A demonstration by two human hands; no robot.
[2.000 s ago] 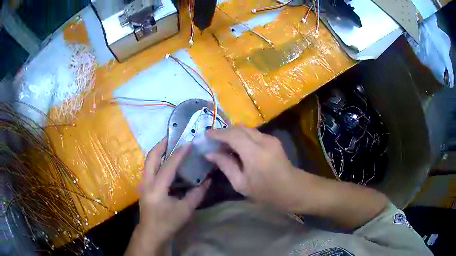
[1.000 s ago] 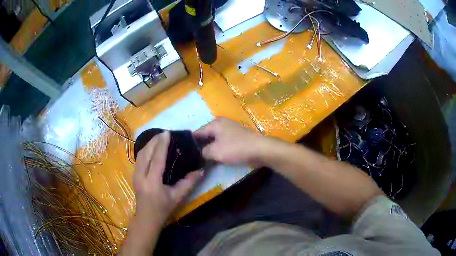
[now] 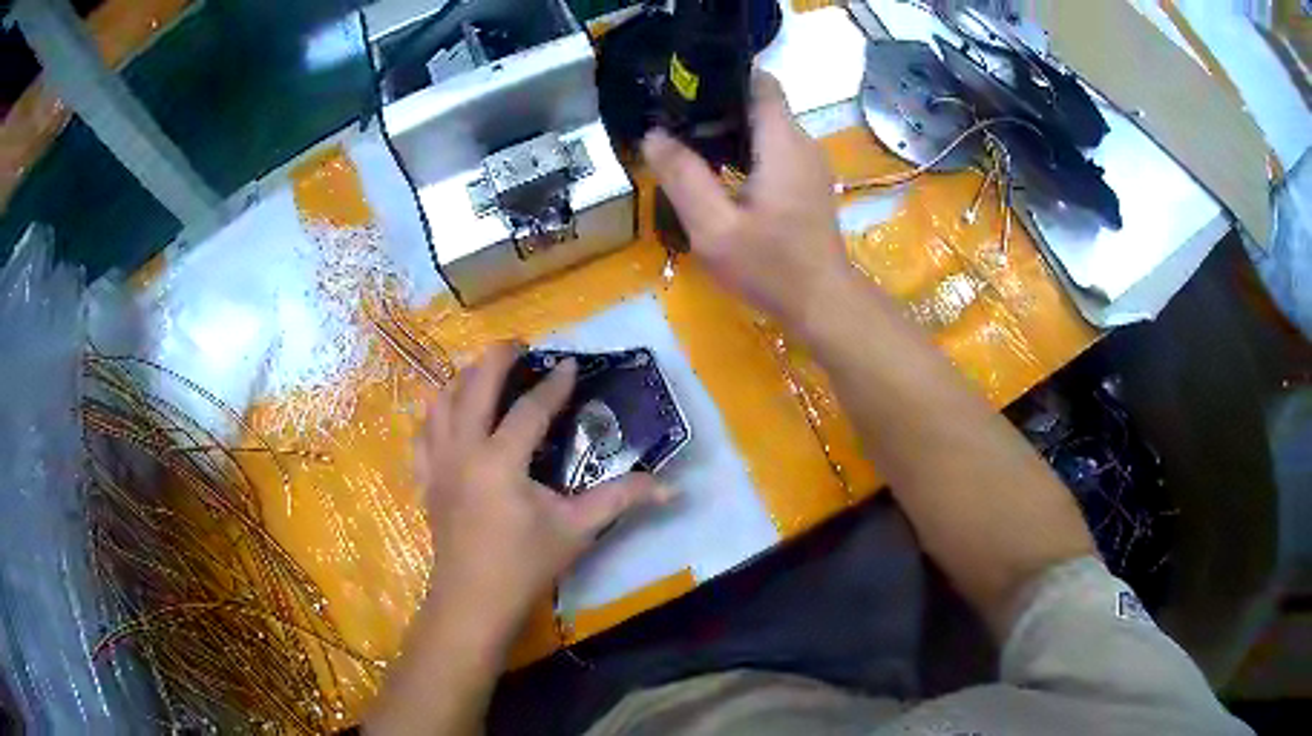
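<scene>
A dark, angular unit (image 3: 640, 410) with a round pale part in its middle lies on the white sheet (image 3: 727, 496). My left hand (image 3: 504, 467) is on its left side, with the fingers over the upper left edge and the thumb at the lower edge. My right hand (image 3: 755, 216) is up at the black electric screwdriver (image 3: 705, 86) with the yellow label, its thumb and fingers around the lower body. The screwdriver's tip and the underside of the unit are hidden.
The silver-white screw feeder (image 3: 504, 173) stands left of the screwdriver. Wire harnesses (image 3: 187, 546) and a tangled pile of short thin wires (image 3: 338, 309) lie on the left. Grey discs with dark parts (image 3: 921, 108) lie at the upper right. A large bin (image 3: 1223, 431) with dark wired units stands at the right.
The grey disc and pale housing faced up at first; now a dark side with a round part shows. My right hand has left the unit and moved up onto the screwdriver.
</scene>
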